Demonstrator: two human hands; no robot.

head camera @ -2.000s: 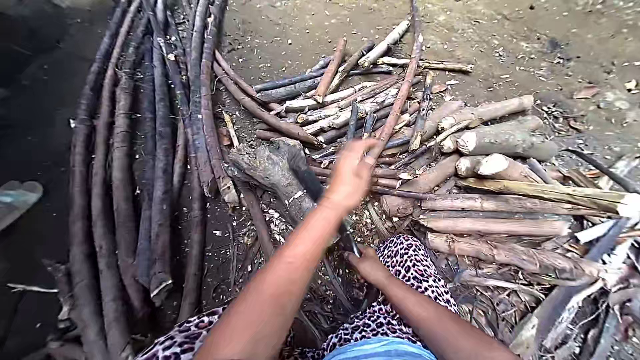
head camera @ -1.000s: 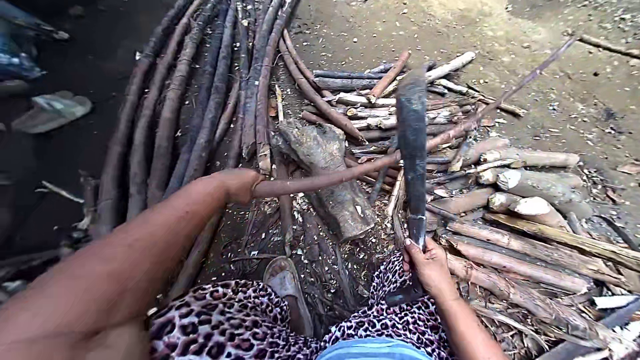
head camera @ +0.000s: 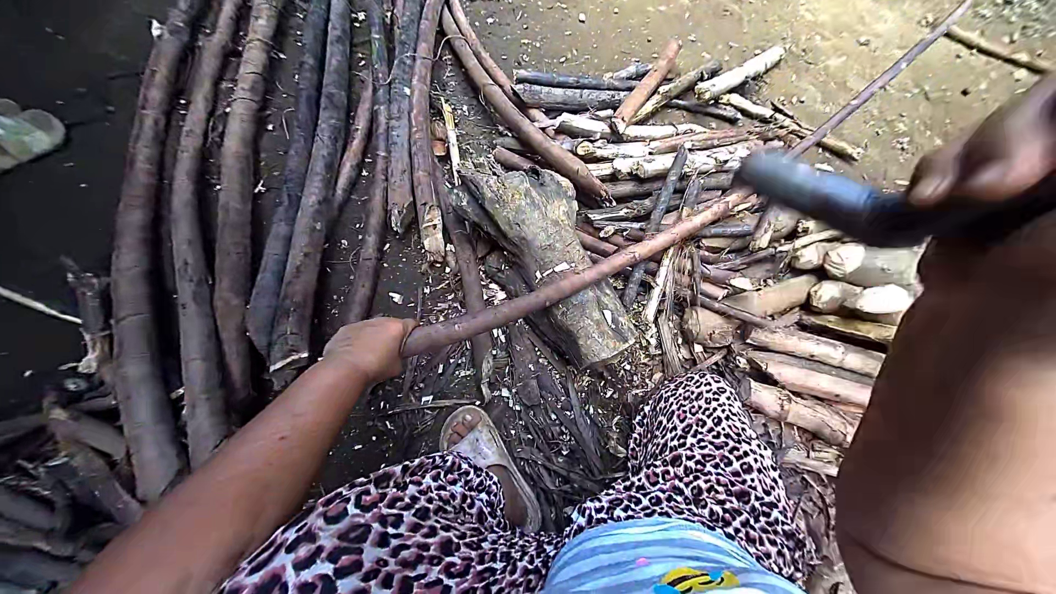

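Note:
My left hand (head camera: 370, 348) grips the near end of a long thin wooden pole (head camera: 569, 285), which runs up to the right across a chopping log (head camera: 553, 256) and out over the bare soil. At the upper right, close to the camera and blurred, my right hand (head camera: 990, 157) is closed around the handle of a machete (head camera: 825, 194). The dark tool is raised above the cut sticks; much of it lies outside the view or behind the hand.
Long dark poles (head camera: 235, 190) lie side by side on the left. Cut sticks (head camera: 652, 157) and debarked short logs (head camera: 883, 268) are heaped to the right of the chopping log. My sandalled foot (head camera: 487, 445) stands just below the log.
My right hand has lifted the machete from beside my right knee to the upper right. The left hand still holds the pole, which lies across the log; earlier the right hand's blade stood upright before it.

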